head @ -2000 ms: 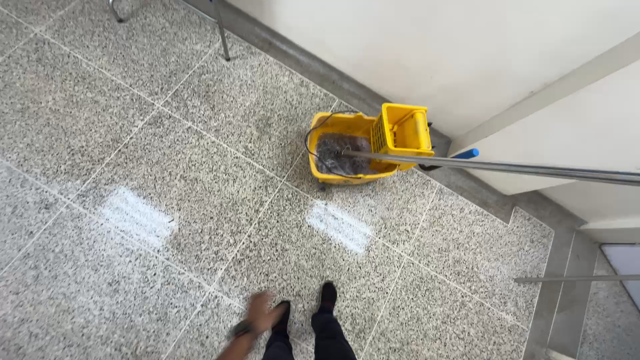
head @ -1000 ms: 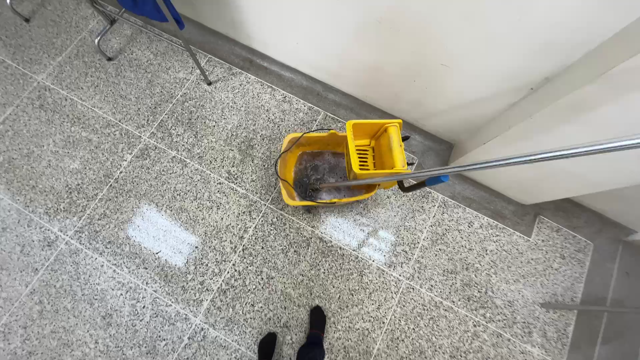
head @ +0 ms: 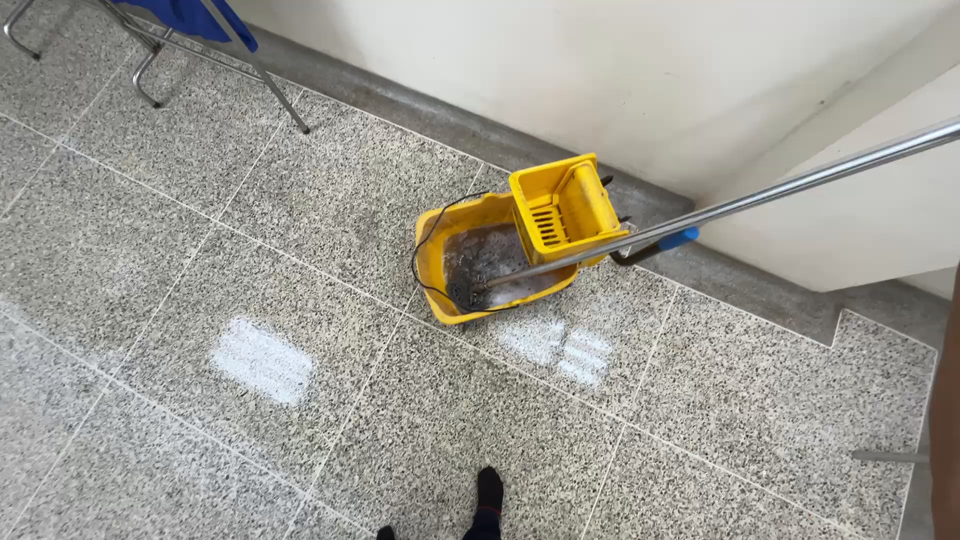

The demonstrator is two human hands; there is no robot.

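Observation:
Neither hand shows; a narrow brown strip at the right edge, perhaps part of my right arm [head: 946,420], is cut off by the frame. A yellow mop bucket [head: 430,259] stands on the floor with dark, foamy water [head: 510,247] inside. Its yellow wringer [head: 592,199] sits over the end toward the wall and has a blue-gripped lever [head: 679,238]. A long metal mop handle [head: 787,184] slants from the upper right across the bucket's side, its lower end in the water beside dark strands. A thin black cord or wire [head: 417,262] loops over the rim.
Metal-legged furniture with a blue part [head: 187,16] stands at the upper left. A pale wall [head: 600,75] with a grey base runs behind the bucket and steps at the right. My shoe [head: 490,487] is on the speckled tile floor. A short grey rod [head: 889,456] shows lower right.
The hand seen at the lower left two seconds ago has left the view. The mop handle's upper part now slants more steeply, while its lower end remains in the bucket. The view has shifted closer.

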